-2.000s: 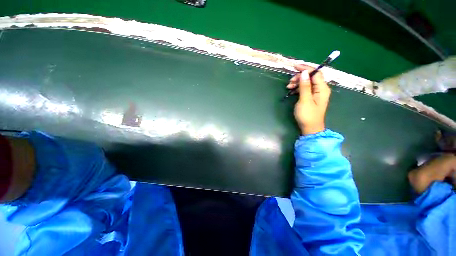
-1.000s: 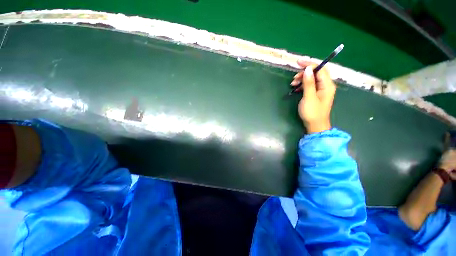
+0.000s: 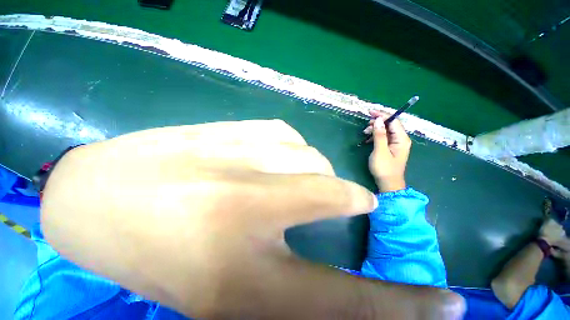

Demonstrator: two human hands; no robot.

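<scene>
My left hand (image 3: pixel 206 206) is large and blurred, very close to the camera. Its back faces the camera, and its thumb and index finger are spread apart. Nothing shows in it, but the curled fingers' undersides are hidden. A dark watch-like item with red (image 3: pixel 49 167) is at its wrist. My right hand (image 3: pixel 390 156) is over the dark green bench (image 3: pixel 331 134) near the white edge, closed on a thin dark stick (image 3: pixel 400 111) with a pale upper end. The stick's lower end is partly hidden by the fingers.
A phone assembly (image 3: pixel 242 14) lies on the green belt (image 3: pixel 312 50), with a dark object (image 3: pixel 155 3) at the top edge. A chipped white edge (image 3: pixel 250 70) divides belt from bench. A pale post (image 3: pixel 525 139) stands right. Another person's forearm (image 3: pixel 522 269) rests at lower right.
My left hand has risen from the lower left across the view. My right hand still holds the stick and appears lower in the picture. More of the belt and a phone assembly show.
</scene>
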